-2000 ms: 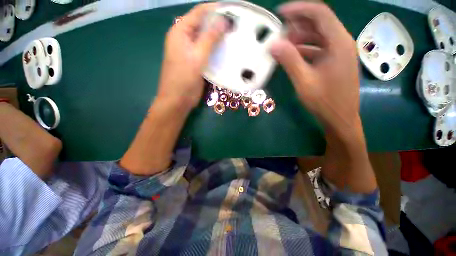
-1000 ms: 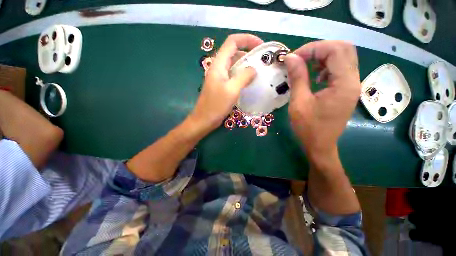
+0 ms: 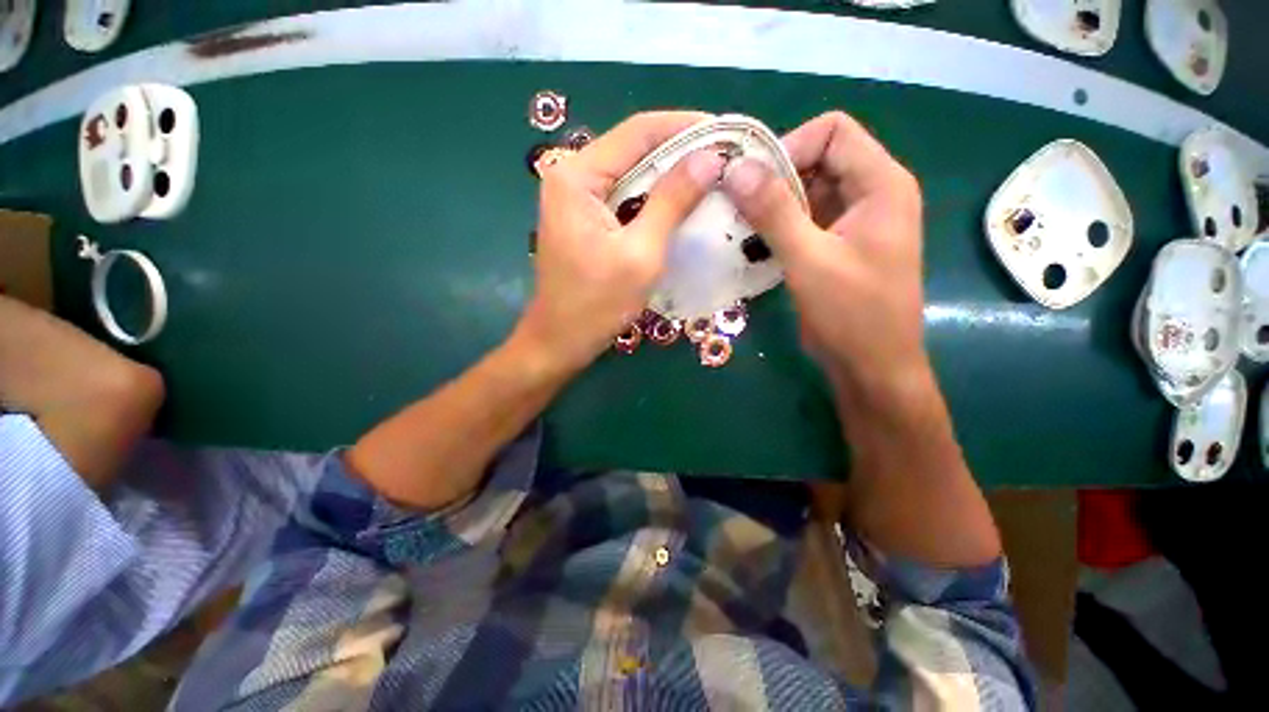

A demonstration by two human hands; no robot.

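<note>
A white plastic housing (image 3: 706, 262) is held up over the green table in both hands, its raised rim facing me. My left hand (image 3: 612, 237) grips its left side, thumb pressed near the top. My right hand (image 3: 849, 257) grips its upper right side, thumb beside the left thumb. The thumbs cover the spot they press, so a ring there cannot be made out. A dark square opening shows at the housing's lower right. Several copper-coloured ring inserts (image 3: 715, 349) lie just below the housing, and more (image 3: 548, 111) lie by my left hand.
At right lie a single housing (image 3: 1081, 253) and a heap of housings (image 3: 1177, 348). At left are paired housings (image 3: 114, 174), a pale ring with a tab (image 3: 156, 317) and another person's arm (image 3: 86, 403). A pale strip (image 3: 585, 34) crosses the far side, with more housings beyond.
The housing was first moved about with its holes showing, then my right fingers held a small ring at a hole. Now both thumbs press together inside the housing's upper part.
</note>
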